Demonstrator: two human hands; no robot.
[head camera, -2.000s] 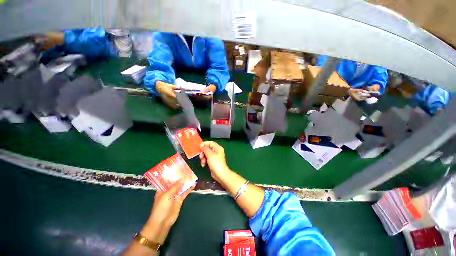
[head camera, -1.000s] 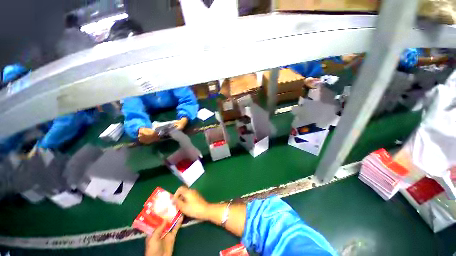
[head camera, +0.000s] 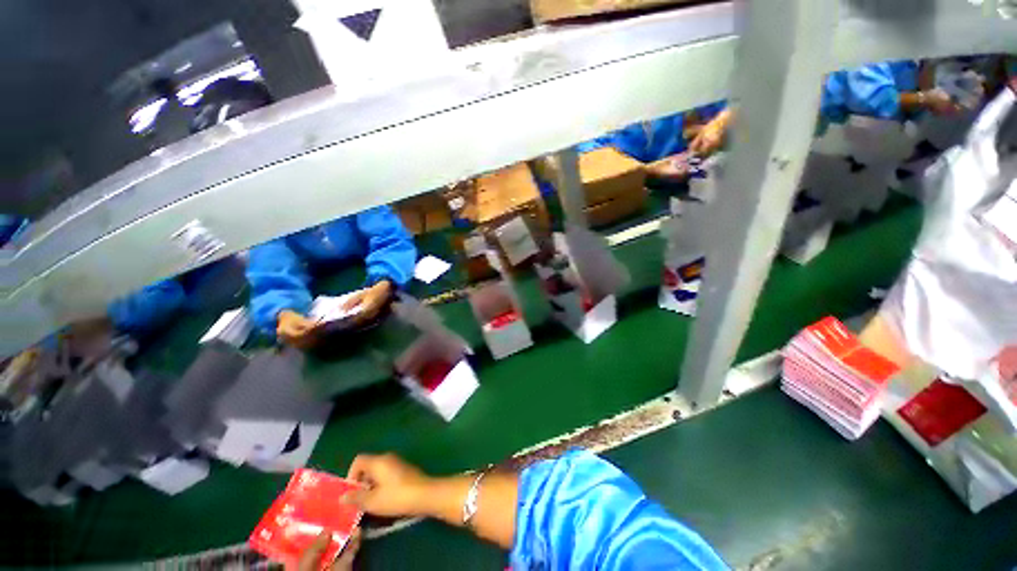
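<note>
My left hand (head camera: 335, 553), cut off by the bottom edge, holds several red leaflets (head camera: 299, 518) at the lower left. My right hand (head camera: 385, 486) reaches in from the right, its fingers at the upper right corner of the leaflets; whether it grips one is unclear. Beyond my hands an open white gift box (head camera: 452, 390) with grey flaps and something red inside stands on the green conveyor belt (head camera: 524, 390). Another open box (head camera: 507, 335) behind it also shows red inside.
A thick stack of inserts (head camera: 831, 385) and a white plastic bag (head camera: 948, 257) lie at right. A slanted post (head camera: 742, 212) rises from the worn conveyor rail (head camera: 625, 426). More open boxes (head camera: 262, 435) crowd the left. People in blue smocks work opposite.
The view has swung right and tilted. My right hand has moved from by a box back to the leaflets in my left hand. The box in front now has red inside. The near red stack has left view.
</note>
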